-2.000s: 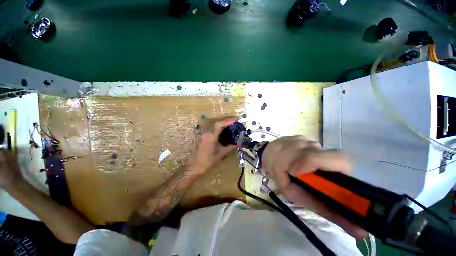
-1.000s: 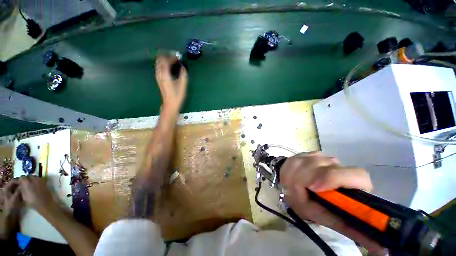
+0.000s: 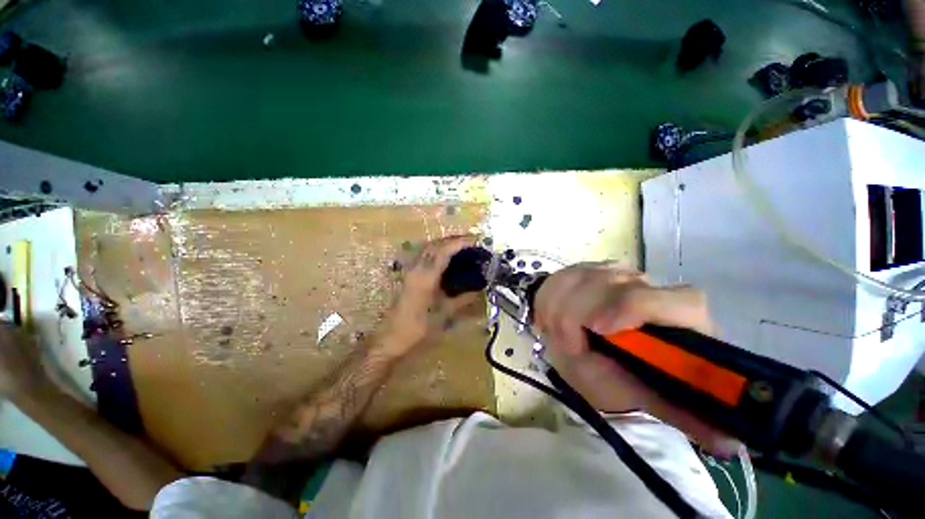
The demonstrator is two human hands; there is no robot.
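Observation:
My left hand (image 3: 418,289) holds a black palm-sized motor-like unit (image 3: 466,273) above the right part of the brown board (image 3: 274,274). My right hand (image 3: 598,314) is closed around the black electric screwdriver with an orange grip panel (image 3: 678,366). The tool points left, and its silvery nozzle (image 3: 507,282) meets the right side of the unit. The exact contact point is too small to tell. A black cord (image 3: 568,395) hangs from beside the nozzle.
Several dark units lie on the green belt (image 3: 243,112) beyond the board. A white box (image 3: 751,233) with a clear tube stands at the right. A white scrap (image 3: 330,326) and dark dots lie on the board and cream sheet (image 3: 598,208). Another person's arm (image 3: 91,431) is at the left.
My left hand has come back from the belt to the nozzle, now with a black unit in it. My right hand keeps hold of the screwdriver. The camera view has shifted.

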